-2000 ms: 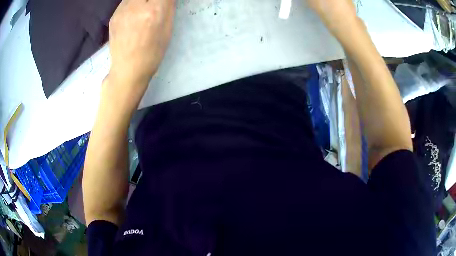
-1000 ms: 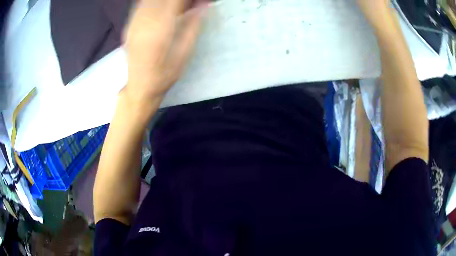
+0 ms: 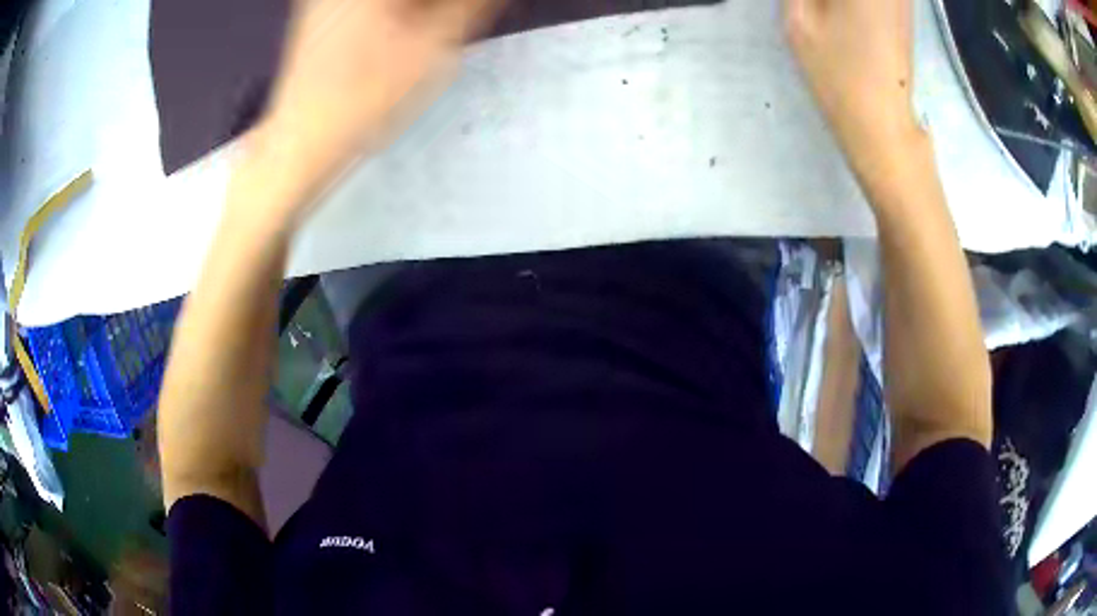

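Note:
The dark brown-purple fabric piece (image 3: 211, 84) lies on the white table cover (image 3: 577, 157) at the upper left, and its lower edge runs on to the right along the top of the picture. My left hand (image 3: 373, 60) is blurred and lies over the fabric; its fingers are partly cut off by the top edge, and whether it grips anything cannot be told. My right hand (image 3: 857, 48) is at the top right over the cover, its fingertips cut off by the top edge; what it holds, if anything, is hidden.
A yellow-tan card strip (image 3: 51, 214) lies at the cover's left edge. Blue plastic crates (image 3: 114, 367) stand below the table at left. Dark material (image 3: 1004, 90) lies at the upper right. Clear plastic (image 3: 1029, 307) hangs below the table's right side.
The fabric now stretches along the top edge towards the right. My left hand has moved up over it. The white strip seen near my right hand is out of view.

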